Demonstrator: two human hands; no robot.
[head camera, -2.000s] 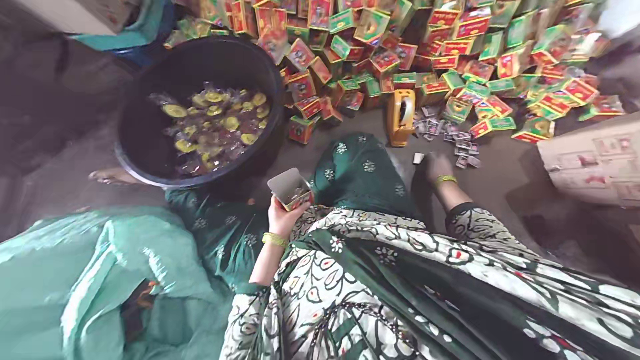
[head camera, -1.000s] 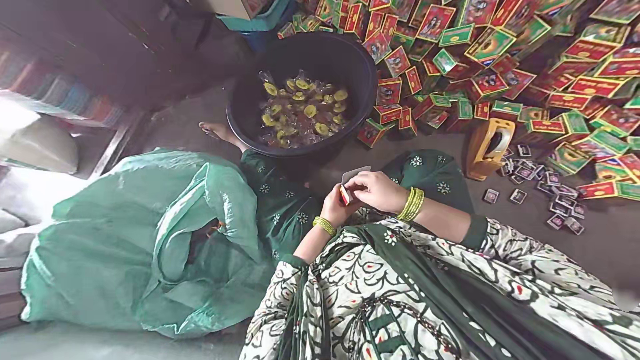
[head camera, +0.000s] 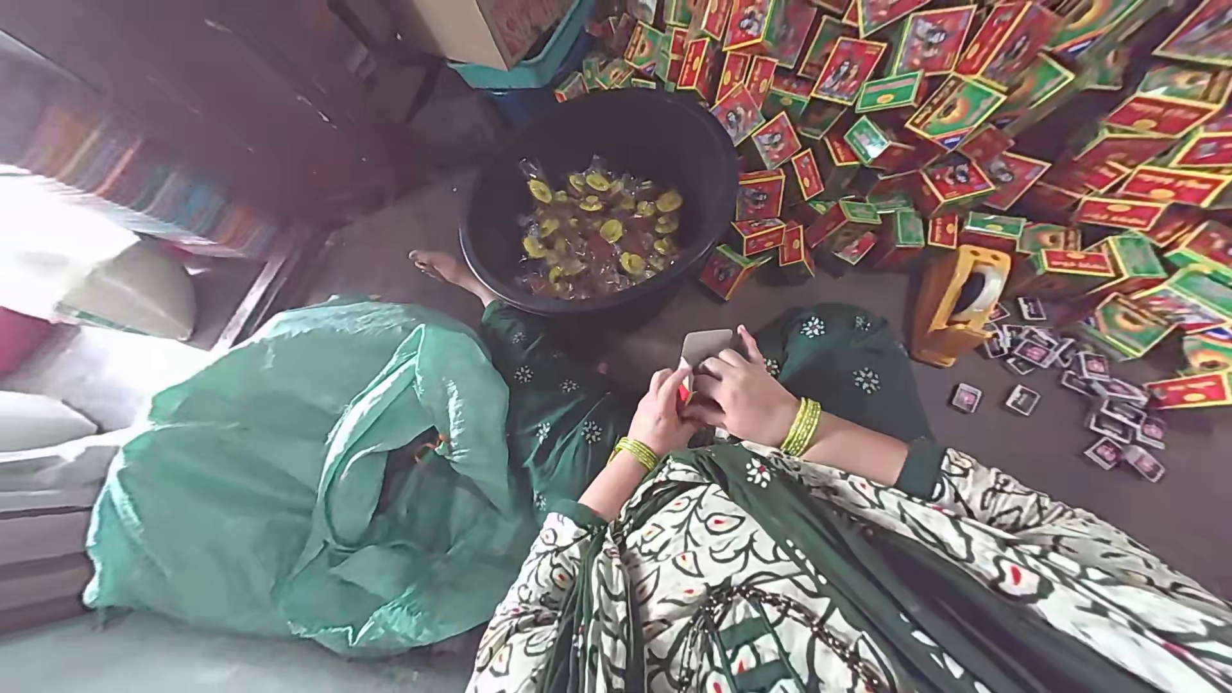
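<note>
Above my lap, my left hand (head camera: 662, 414) grips a small cardboard box (head camera: 705, 346) whose grey inner flap stands raised. My right hand (head camera: 746, 393) is at the box's opening, its fingers bent over it and partly hiding it. Whether that hand holds anything inside the box is hidden. Beyond my hands stands a black plastic tub (head camera: 481, 236) with clear-wrapped packets (head camera: 602, 231) bearing yellow round pieces. A yellow tape dispenser (head camera: 961, 303) is on the floor to the right, beside scattered small dark square packets (head camera: 1116, 409).
A large heap of red and green printed boxes (head camera: 948, 115) covers the floor at the upper right. A green woven sack (head camera: 241, 462) fills the left side. Behind the tub, a cardboard carton (head camera: 500, 29) sits in a teal crate (head camera: 549, 69). My bare foot (head camera: 443, 268) is by the tub.
My right hand was down on the floor near the small packets two seconds ago; it has come to the box in my left hand. The view has shifted left.
</note>
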